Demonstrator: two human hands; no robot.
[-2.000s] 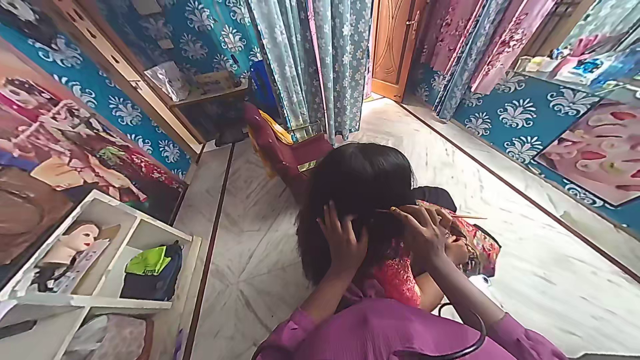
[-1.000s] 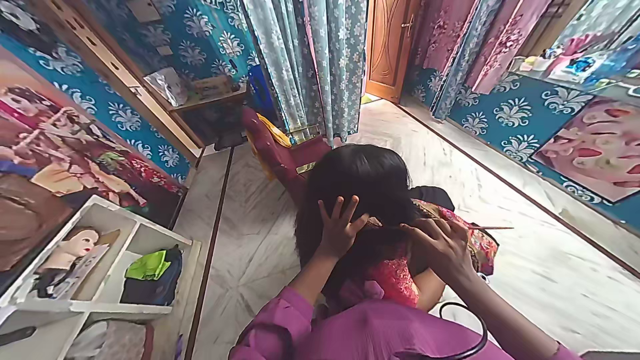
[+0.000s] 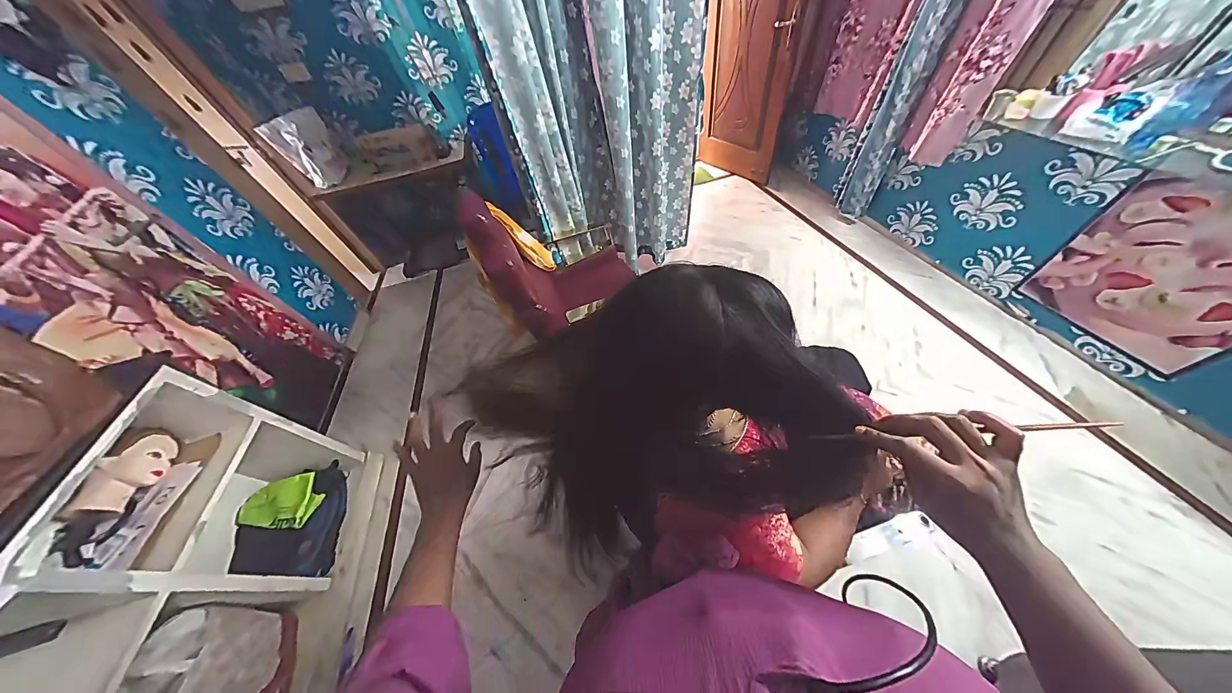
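In the head view, a person with long black hair (image 3: 712, 356) sits in front of me, back turned, in a red patterned top (image 3: 741, 544). My left hand (image 3: 441, 462) is out to the left of the hair, fingers spread, holding nothing. Some strands fly out toward it. My right hand (image 3: 953, 467) is closed around a thin pointed stick (image 3: 1068, 425), perhaps a tail comb's handle, at the right side of the hair. Whether it also grips hair is hard to tell.
White shelves (image 3: 289, 583) with a mannequin head (image 3: 135, 472) and a green-and-dark cloth item (image 3: 289, 510) stand at the left. Beyond the person is a maroon chair (image 3: 539, 279). Patterned curtains (image 3: 616, 125) hang behind it. A black cable (image 3: 929, 626) loops near my purple clothing.
My left hand has moved from the back of the hair out to the left. The hair, gathered closer before, now spreads out to the left. My right hand has moved to the right.
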